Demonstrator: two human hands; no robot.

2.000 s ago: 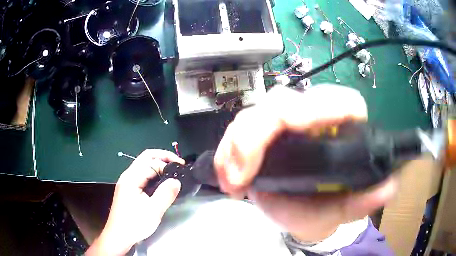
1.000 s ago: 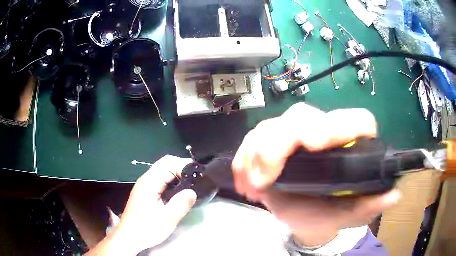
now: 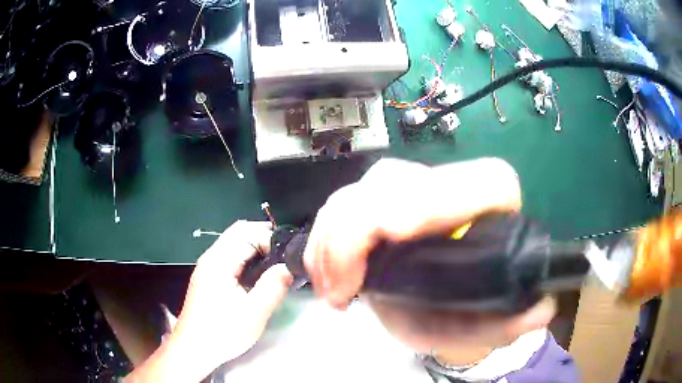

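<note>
My left hand (image 3: pixel 224 288) grips a round black housing (image 3: pixel 284 247) at the bench's front edge, above my lap. Short lead wires with small plugs (image 3: pixel 266 206) stick out of it. My right hand (image 3: pixel 419 217), blurred, is wrapped around a thick black electric screwdriver (image 3: pixel 456 265), held roughly level. Its orange-wrapped cable end (image 3: pixel 658 258) points right. The driver's nose is at the housing; the bit and any screw are hidden by my fingers and the housing.
A pale grey screw feeder (image 3: pixel 329 71) stands at the back centre. Stocked black housings (image 3: pixel 198 86) lie at left, wires out. Wired components (image 3: pixel 449 93) lie right of the feeder. The black power cord (image 3: pixel 516 73) arches over them. Plastic bags (image 3: pixel 636 45) lie far right, cardboard (image 3: pixel 606 322) below right.
The driver and my right hand have moved left, and the nose now meets the housing more closely. My left hand still holds the housing, whose face is now less visible. The feeder appears slightly further left.
</note>
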